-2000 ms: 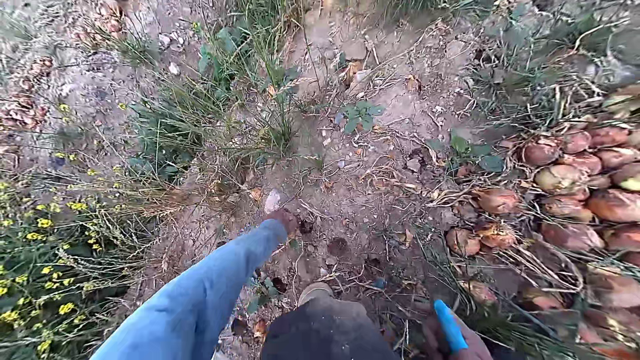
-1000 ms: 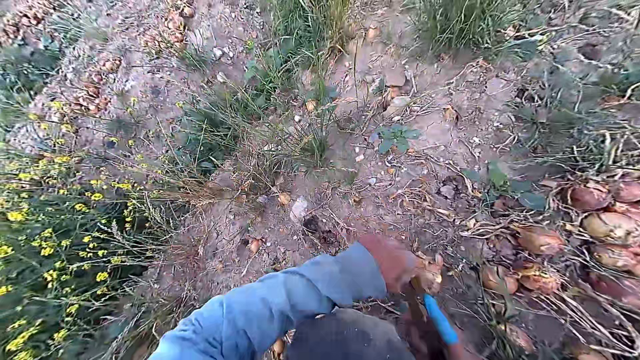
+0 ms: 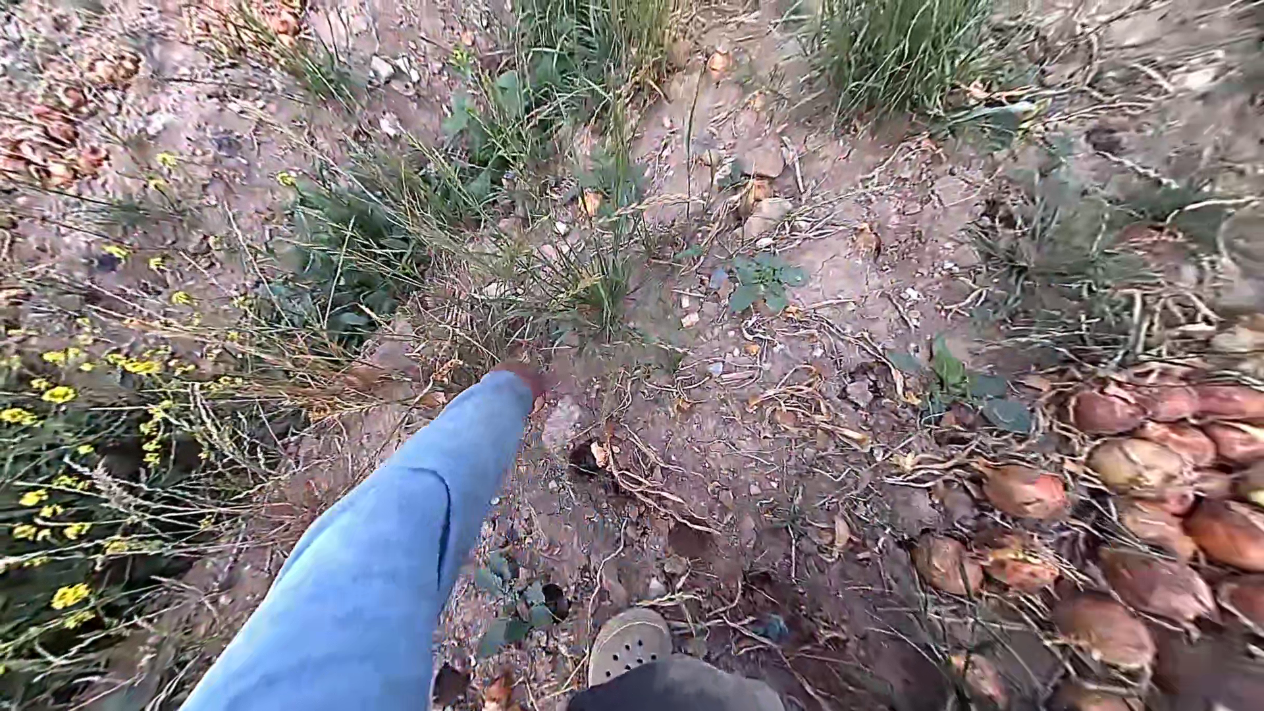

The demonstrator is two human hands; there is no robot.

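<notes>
My left arm, in a light blue sleeve, reaches out over the soil from the bottom left. Of my left hand [image 3: 528, 379] only a small blurred part shows past the cuff, low over the ground beside a pale stone [image 3: 562, 423]; its fingers and anything in them cannot be made out. Dry onion leaves [image 3: 647, 474] lie just right of it. My right hand is out of the frame. At the right lie many onions with reddish-brown skins, among them a loose onion [image 3: 1025, 491] at the near side of the heap [image 3: 1155, 583].
A beige clog [image 3: 629, 644] and a dark trouser leg [image 3: 681, 688] are at the bottom centre. Yellow-flowered weeds [image 3: 59, 395] stand at the left, grass tufts [image 3: 894, 49] at the top. More onion skins or bulbs [image 3: 49, 143] lie at the far left.
One second ago my left hand was near a blue-handled tool and my right hand at the bottom; now it is out to the left, and the tool and right hand have left the view.
</notes>
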